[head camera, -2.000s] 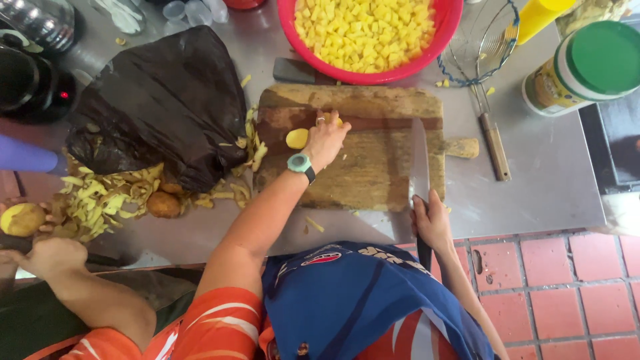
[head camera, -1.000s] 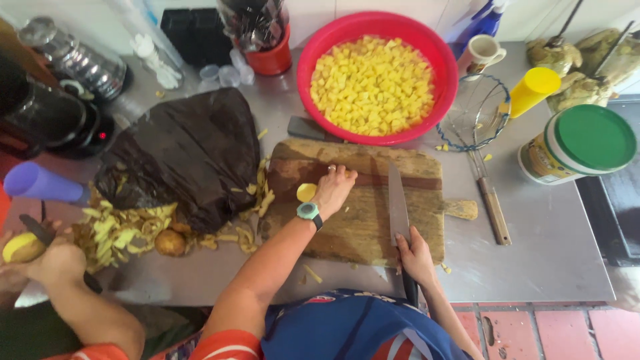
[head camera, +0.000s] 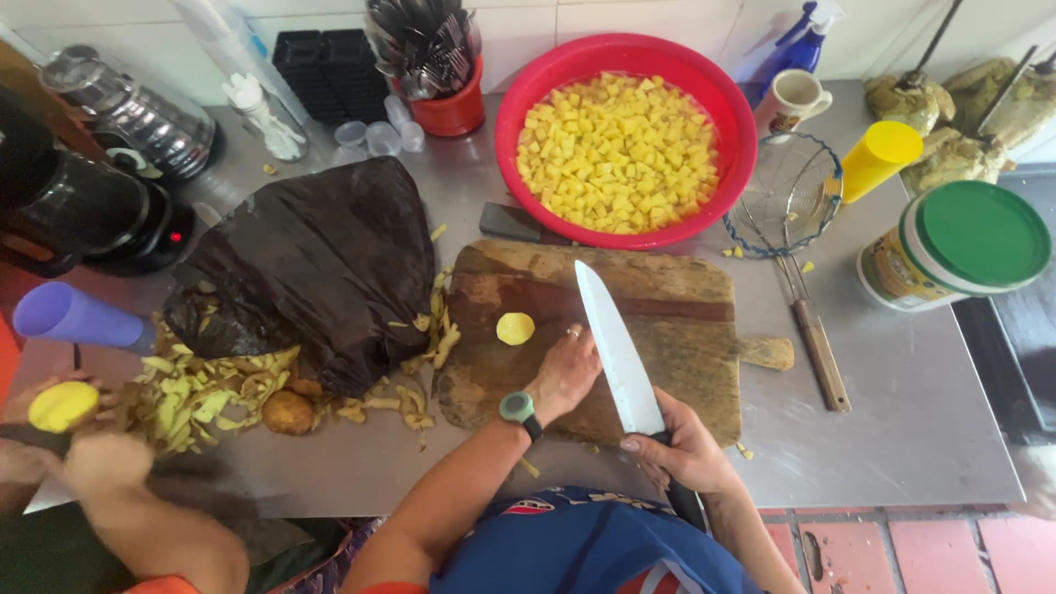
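A worn wooden cutting board (head camera: 668, 363) lies in front of me on the metal counter. My right hand (head camera: 685, 445) is closed around the black handle of a large kitchen knife (head camera: 619, 355), its blade pointing up and away over the board. My left hand (head camera: 569, 371) rests on the board just left of the blade; what lies under its fingers is hidden, so I cannot tell if it holds anything. Up and left of that hand sits a cut piece of potato (head camera: 515, 328). Behind the board, a red plastic basin (head camera: 505, 140) holds diced potato (head camera: 619, 153) in liquid.
Left are a black plastic bag (head camera: 313, 256), potato peelings (head camera: 186, 396), a brown potato (head camera: 287, 412) and a purple cup (head camera: 78, 316). A person beside me holds a peeled potato (head camera: 63, 406). Right are a wire skimmer (head camera: 817, 355), a yellow cup (head camera: 883, 161) and a green-lidded tub (head camera: 982, 239).
The knife, upright along the board's right side before, now tilts left, its blade close to my left hand. That hand has moved away from the cut potato piece. The view has shifted.
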